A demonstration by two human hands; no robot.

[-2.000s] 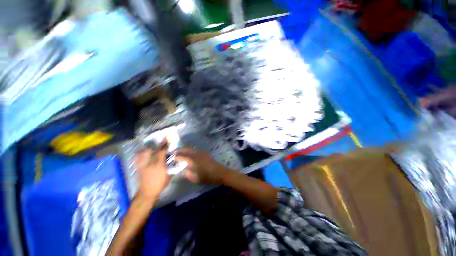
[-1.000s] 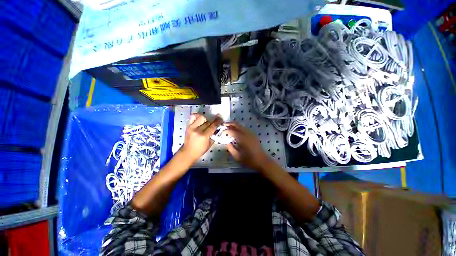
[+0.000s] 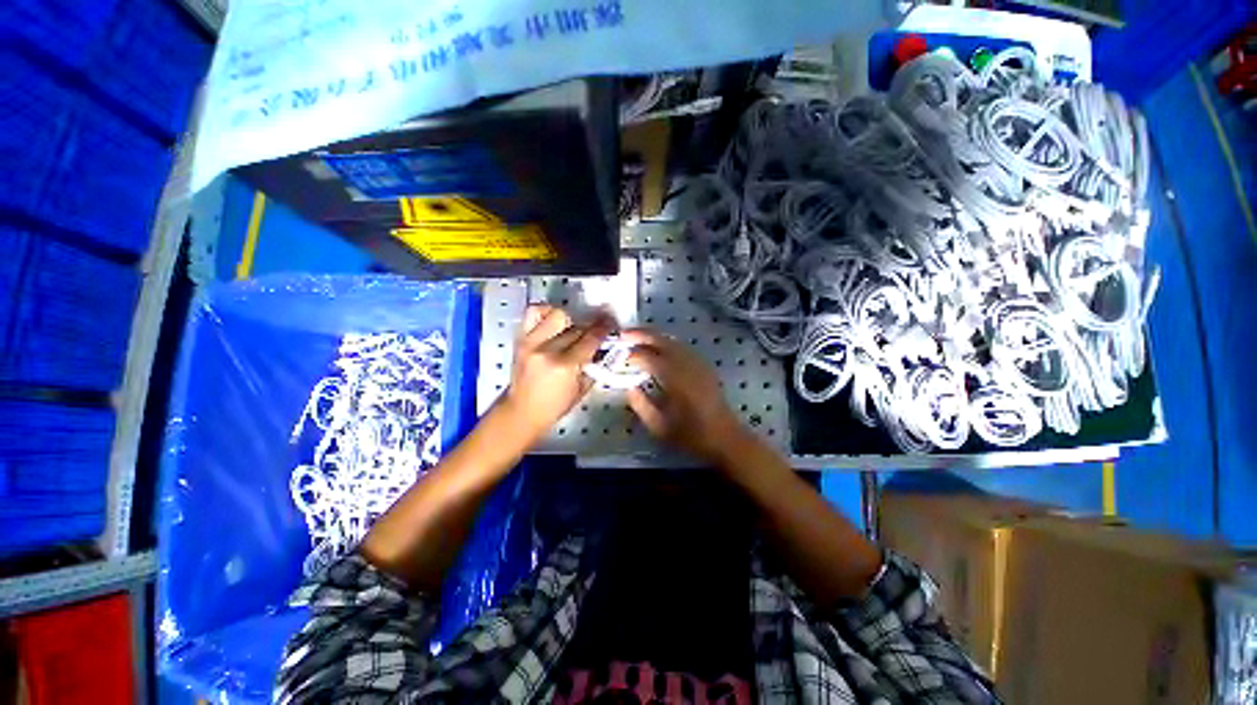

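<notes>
A coiled white cable (image 3: 619, 364) is held between my two hands over the perforated metal plate (image 3: 717, 361). My left hand (image 3: 550, 366) pinches its left side, fingertips close to a pale block-like fixture (image 3: 611, 292). My right hand (image 3: 673, 391) holds the coil's right side. Both hands are bare. The cable's connector end is hidden by my fingers or too small to tell.
A black housing (image 3: 441, 186) with yellow warning labels stands behind the plate, under a pale printed sheet (image 3: 552, 39). A lined blue tote (image 3: 234, 455) with white cables (image 3: 372, 434) is at left. A large cable pile (image 3: 951, 262) is at right. A carton (image 3: 1103, 592) stands lower right.
The view has swung from tilted and blurred to level and steady. Both hands stay together at the fixture with the coil, almost unmoved over the last second.
</notes>
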